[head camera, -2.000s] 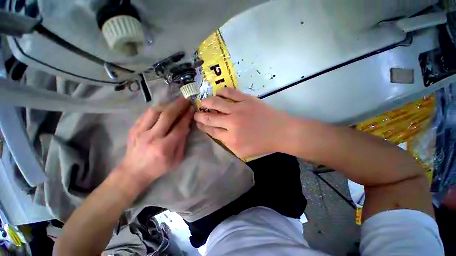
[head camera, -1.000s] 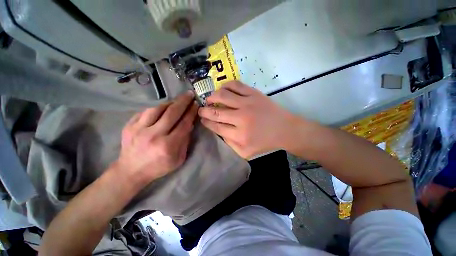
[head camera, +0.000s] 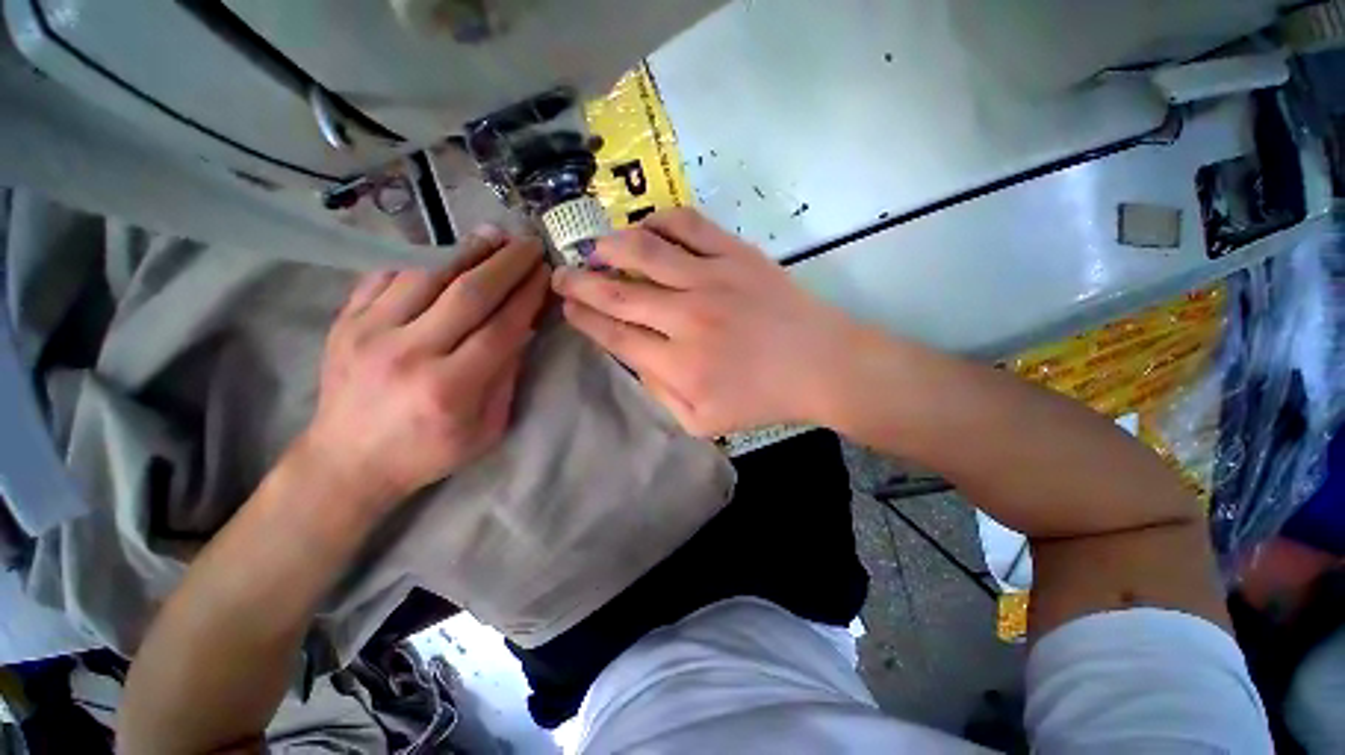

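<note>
The grey-taupe garment piece point(head camera: 590, 472) lies under both hands and drapes left and over the table's front edge. My left hand point(head camera: 428, 362) lies on the cloth with fingers together, pressing it beside the presser foot area. My right hand point(head camera: 708, 317) pinches the cloth edge just right of the left fingertips. The dark round attachment with its cream ribbed knob point(head camera: 575, 224) sits just ahead of the fingertips. The needle point is hidden behind the hands and metal parts. The yellow tape point(head camera: 637, 148) with black letters shows on the bed beyond the right hand.
The sewing machine head point(head camera: 192, 89) hangs over the upper left. The white machine bed point(head camera: 856, 148) stretches right, with a dark slide plate opening point(head camera: 1254, 185) at its end. A yellow plastic-wrapped bundle point(head camera: 1121, 376) is below right. More cloth point(head camera: 384, 708) lies lower left.
The view has shifted, so the large knob has nearly left the top. Both hands stay close together at the foot; the cloth has moved slightly with them, and less of its edge shows beside the right hand.
</note>
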